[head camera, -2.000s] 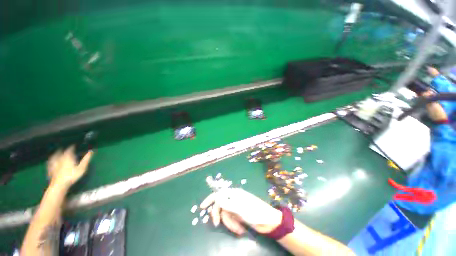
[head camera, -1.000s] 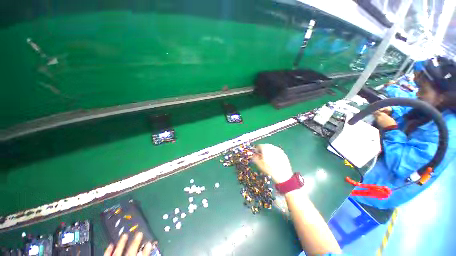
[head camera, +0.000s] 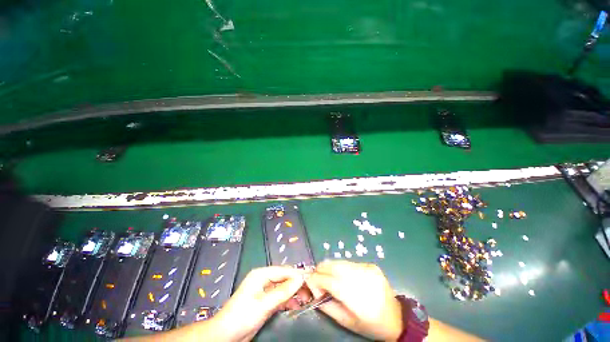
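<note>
My left hand (head camera: 262, 294) and my right hand (head camera: 354, 294) meet at the near end of a black phone body (head camera: 287, 237), fingertips pinched together. A small part (head camera: 302, 268) shows between the fingertips, too small to make out. A thin tool, likely tweezers (head camera: 311, 308), lies under my right hand's fingers. The black body carries white and orange slips on its middle. Small white pieces (head camera: 361, 234) lie to its right. A large pile of small amber-and-dark parts (head camera: 461, 244) lies further right.
Several open phone bodies (head camera: 217, 267) stand in a row at left. Beyond the worn white edge strip (head camera: 267, 192), single phones (head camera: 344, 133) lie on the green belt. Stacked black trays (head camera: 555, 110) are at the far right. A dark blurred shape fills the left edge.
My right hand has moved from the amber pile to the near end of the black body. My left hand has come up to meet it. The view has turned left, showing more row phones.
</note>
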